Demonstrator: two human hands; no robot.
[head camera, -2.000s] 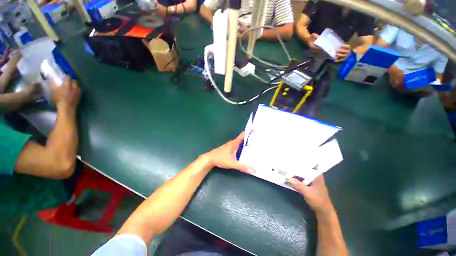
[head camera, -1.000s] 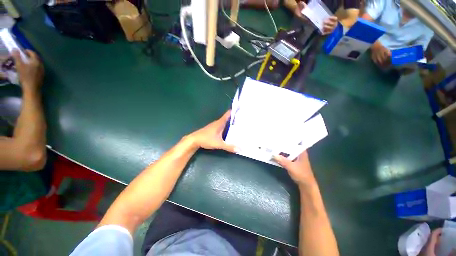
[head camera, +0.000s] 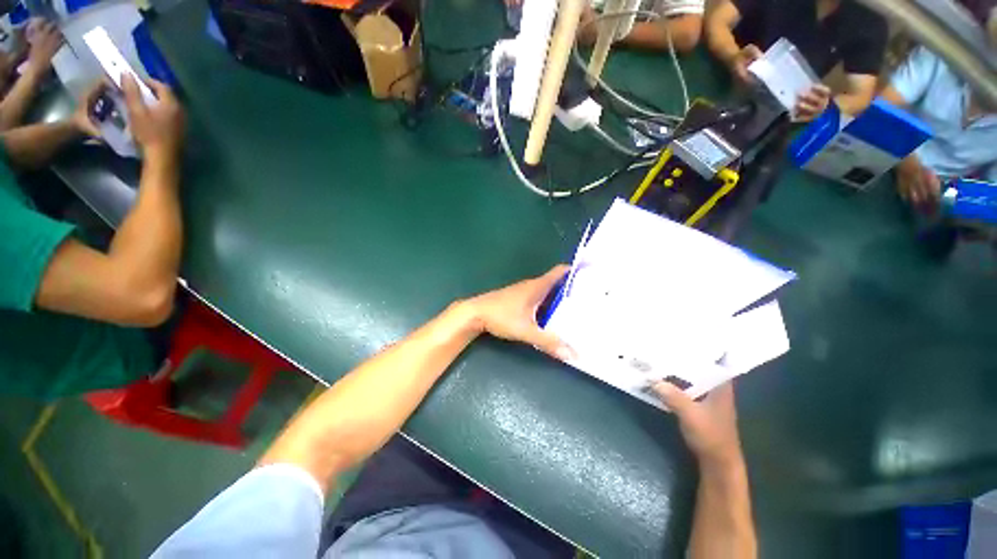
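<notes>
An open retail box (head camera: 645, 317), white inside with blue edges, is held just above or on the dark green table near its front edge. Its large white lid (head camera: 683, 257) stands up at the far side, and a white side flap (head camera: 760, 341) sticks out at the right. My left hand (head camera: 527, 313) grips the box's left end, thumb on the near side. My right hand (head camera: 700, 413) grips the near right corner, thumb beside small dark printed marks. The inside is washed out by glare, so I cannot tell its contents.
A yellow and black tester (head camera: 700, 158) lies beyond the box, with looped cables and a wooden post (head camera: 554, 82). Co-workers hold white items at left and far right. A blue and white box (head camera: 864, 144) stands far right. A red stool (head camera: 208, 377) is below the left edge.
The camera view has shifted, so the table and box appear displaced. Both hands keep the same hold on the open box. The co-worker at left has raised the white item.
</notes>
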